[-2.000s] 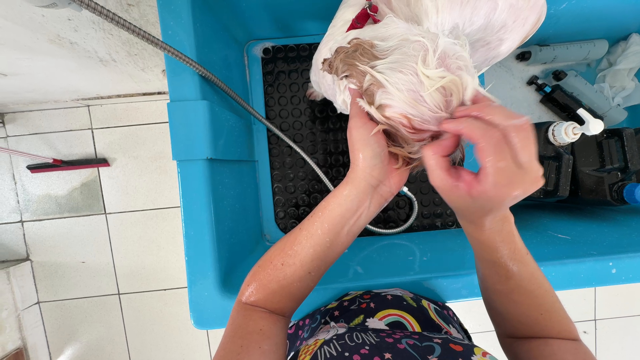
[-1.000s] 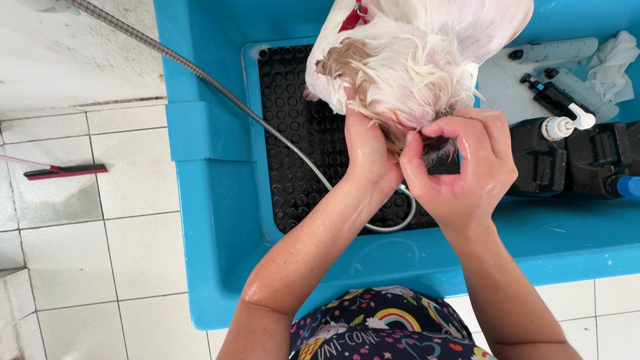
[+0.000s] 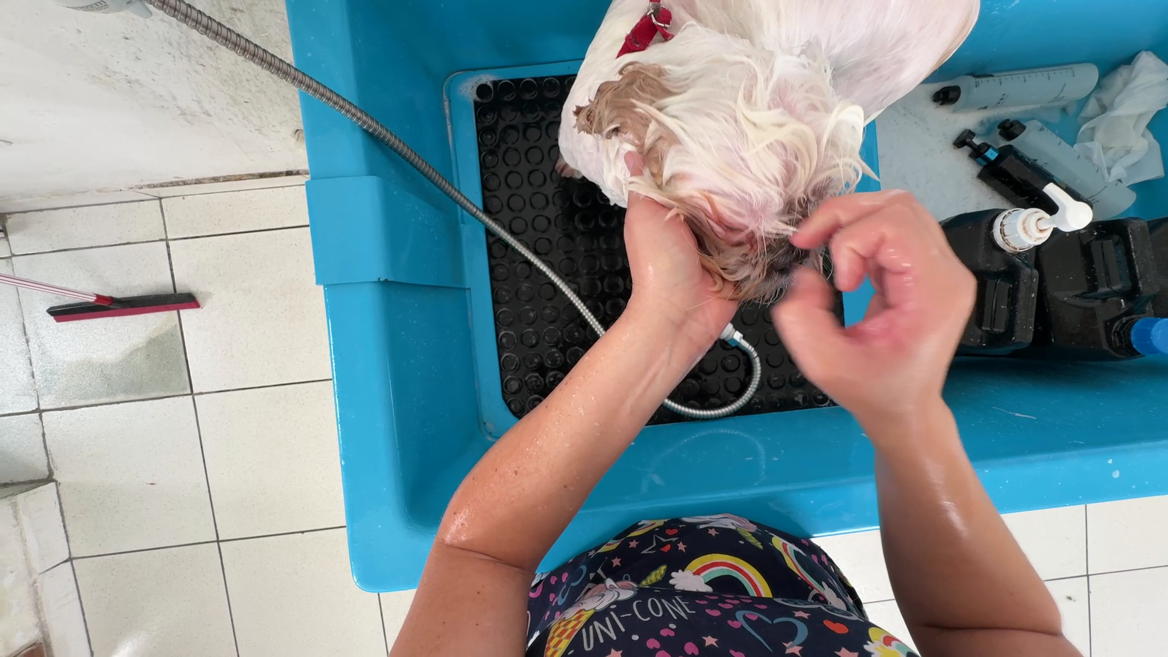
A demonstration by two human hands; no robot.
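A wet white dog [image 3: 757, 119] with light brown patches on its head and a red collar [image 3: 646, 29] stands in a blue tub [image 3: 401, 365], its head toward me. My left hand [image 3: 671, 260] cups the side and underside of the dog's head, the fingers partly hidden by wet fur. At the right side of the muzzle is my right hand [image 3: 881, 292], slightly blurred, thumb and fingers curled with a gap between their tips. Whether its fingertips touch the fur I cannot tell.
A black studded rubber mat [image 3: 547, 319] lines the tub. Across it runs a metal shower hose [image 3: 429, 169]. Right of the dog are black jugs [image 3: 1090, 283], one with a white pump, clear bottles [image 3: 1022, 88], a black bottle [image 3: 1017, 173] and a crumpled white cloth [image 3: 1122, 119]. A squeegee [image 3: 123, 306] lies on the floor tiles.
My right hand's thumb and fingers were pinched together at the fur of the dog's face; now they are apart and slightly to the right of it. My left hand stays at the head.
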